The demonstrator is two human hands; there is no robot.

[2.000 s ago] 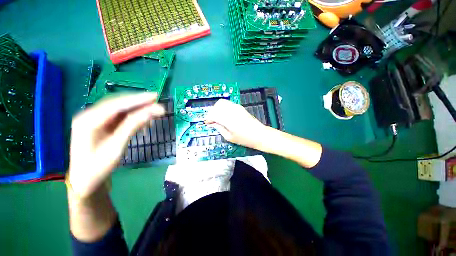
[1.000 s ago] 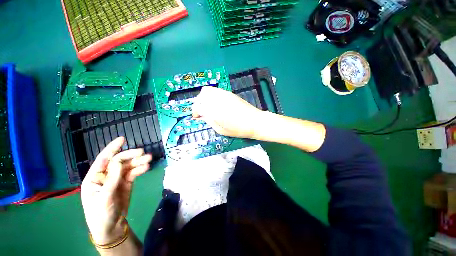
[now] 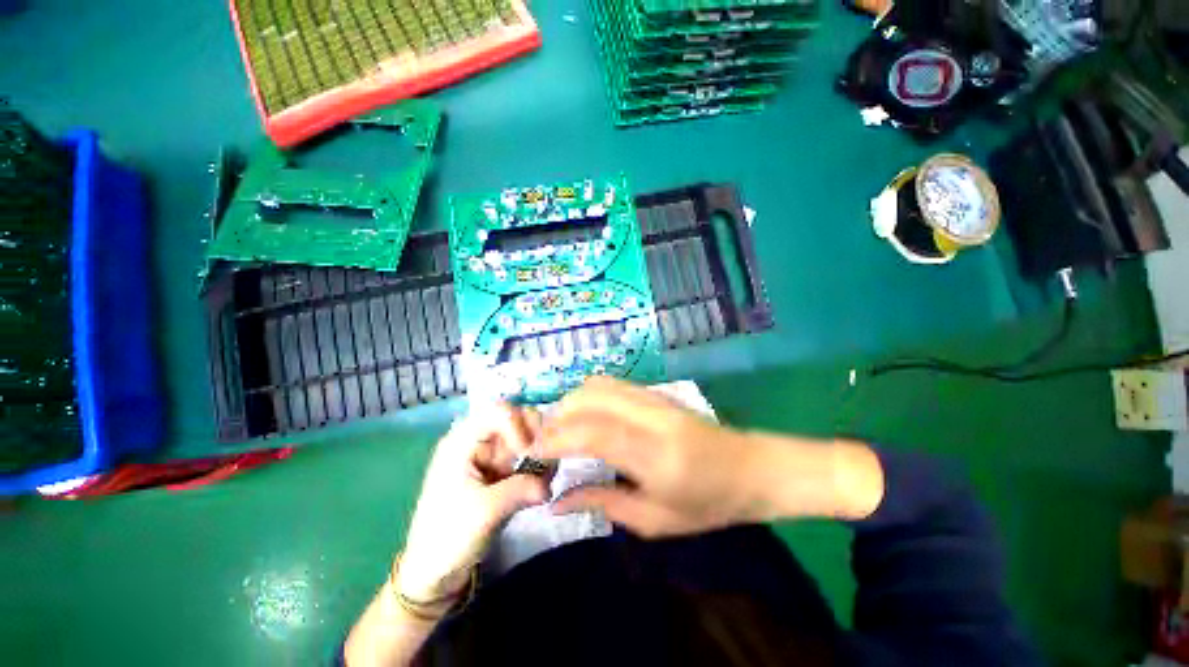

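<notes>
A green circuit board (image 3: 548,280) with silver components and slots lies on a black slotted tray (image 3: 352,341) at the bench edge. My left hand (image 3: 469,489) and my right hand (image 3: 652,456) are together just below the board, over a white cloth (image 3: 554,521). The left fingers pinch a small dark part (image 3: 532,465); my right fingertips are beside it. What the right fingers hold, if anything, cannot be told.
Another green board (image 3: 320,209) lies behind the tray's left part. A red-edged parts panel (image 3: 391,85) and a board stack (image 3: 698,65) are farther back. A blue tote (image 3: 117,313) is left. A spool (image 3: 954,202), black fan (image 3: 923,81) and black box (image 3: 1063,196) are right.
My right hand has left the board's middle and come down to the near edge. My left hand has moved right to meet it, with a small part now visible. The view has shifted slightly.
</notes>
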